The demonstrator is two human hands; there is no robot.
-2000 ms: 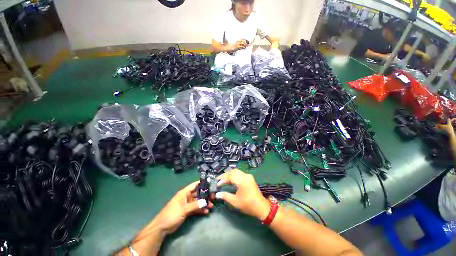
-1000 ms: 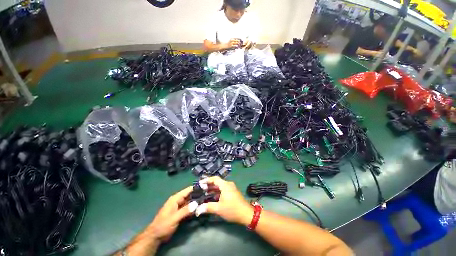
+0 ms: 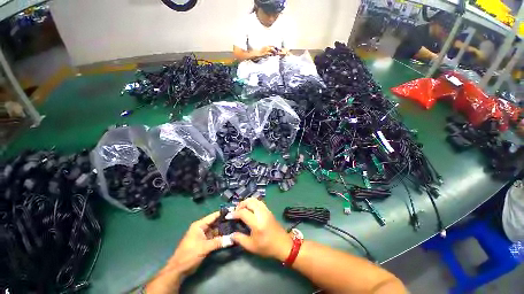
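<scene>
My left hand (image 3: 192, 246) and my right hand (image 3: 259, 229) meet low at the centre. Between their fingertips they hold small black housing parts (image 3: 226, 226), mostly hidden by the fingers. White finger cots show on some fingertips. Dark cable shows just below the hands. A folded black cable bundle (image 3: 307, 215) lies on the bench right of my right hand, its tail running right. A loose heap of black ring parts (image 3: 255, 177) lies just beyond my hands.
Clear bags of black parts (image 3: 123, 150) stand in a row beyond. A pile of coiled black units (image 3: 49, 224) is at left, tangled cables with green boards (image 3: 368, 138) at right. Red bags (image 3: 425, 93) lie far right. A person (image 3: 265, 34) sits opposite. A blue stool (image 3: 477, 255) is lower right.
My hands have closed around the black parts, which are now more covered by the fingers. The view has shifted slightly. The person opposite has brought both hands together.
</scene>
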